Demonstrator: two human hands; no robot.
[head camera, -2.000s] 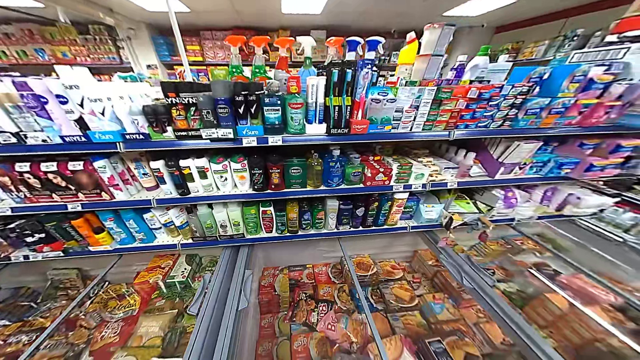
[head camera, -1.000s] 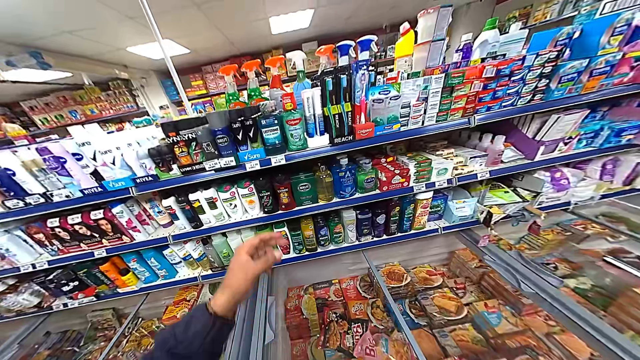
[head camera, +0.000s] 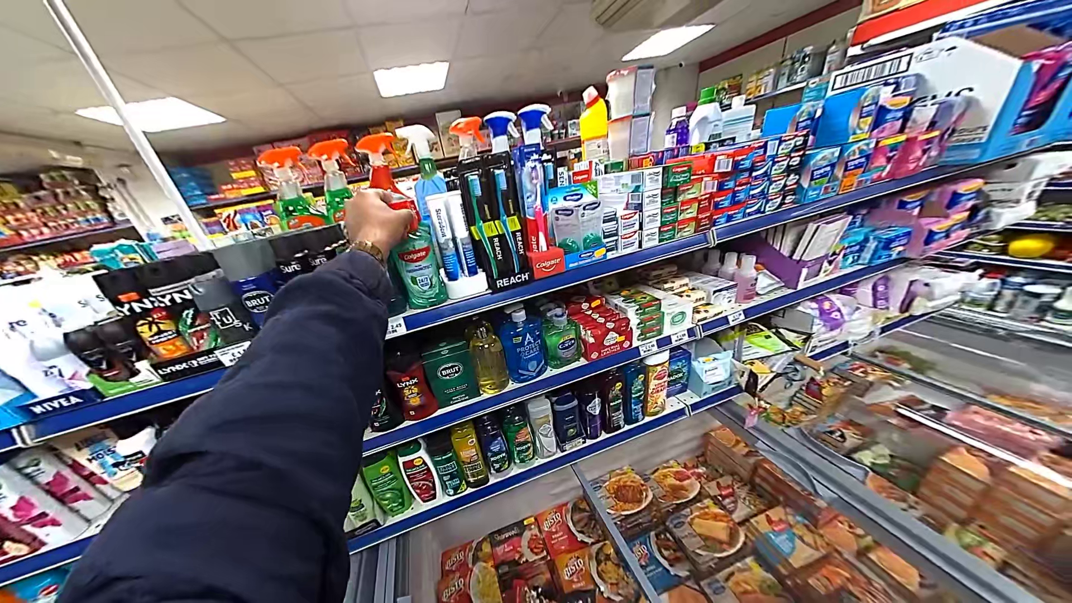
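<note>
My left hand (head camera: 377, 219), in a dark padded sleeve with a watch or bracelet at the wrist, reaches to the top shelf. Its fingers are closed around a red spray bottle (head camera: 383, 177) with an orange trigger head; the bottle's lower part is hidden. Just in front and to the right of the hand stands a green Colgate mouthwash bottle (head camera: 419, 270). Green spray bottles (head camera: 291, 201) with orange heads are on the left, and a blue spray bottle (head camera: 429, 180) with a white head is on the right. My right hand is out of view.
Toothbrush packs (head camera: 496, 230) and toothpaste boxes (head camera: 678, 197) fill the shelf to the right, deodorants (head camera: 159, 322) the left. Lower shelves hold soap and shower bottles (head camera: 523, 345). Below are chest freezers with boxed frozen meals (head camera: 578, 569).
My left hand came into view in front of the lower shelves, then rose to the top shelf and closed on the red spray bottle. The view has moved nearer to the shelves.
</note>
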